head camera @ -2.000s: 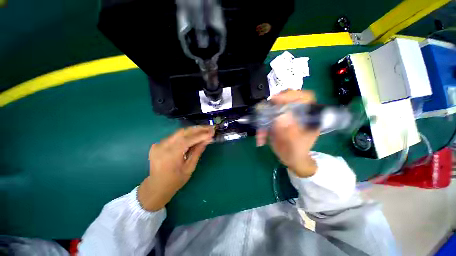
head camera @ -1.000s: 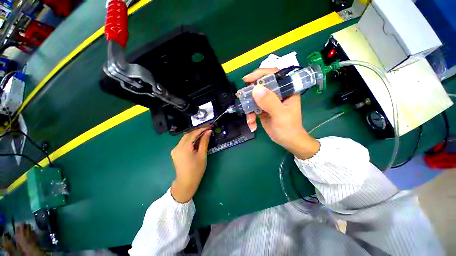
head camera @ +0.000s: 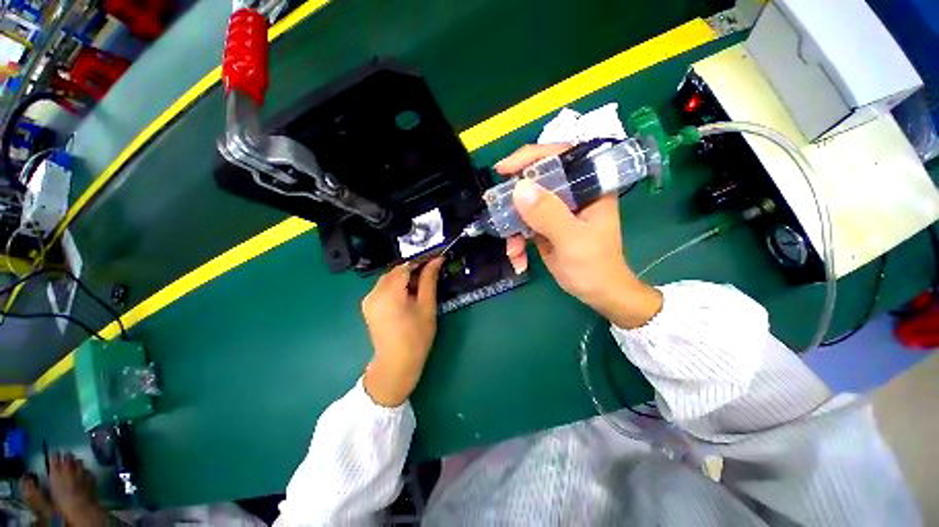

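My right hand (head camera: 577, 232) holds the clear dispensing syringe (head camera: 577, 185) with its dark band, its needle pointing left and down over the clamp fixture (head camera: 355, 144). The green adapter (head camera: 649, 149) sits at its rear. My left hand (head camera: 404, 319) is at the fixture's near edge, its fingertips together close to the needle tip; whether they pinch a small part is hidden. The toggle clamp (head camera: 270, 165) has a red handle (head camera: 245, 54), and its rod ends over the white pad (head camera: 420, 234). The base plate (head camera: 479, 280) shows pale lettering.
White wipes (head camera: 582, 124) lie behind the syringe. The cream controller (head camera: 824, 175) with a white carton (head camera: 829, 62) stands right, joined by a clear hose (head camera: 819, 216). A green device (head camera: 111, 383) and another person's hands (head camera: 70, 489) are at lower left. A yellow strip edges the belt.
Since two seconds ago the view has turned and the syringe has moved left, its needle now by my left fingertips. Over the last second the hands have hardly moved.
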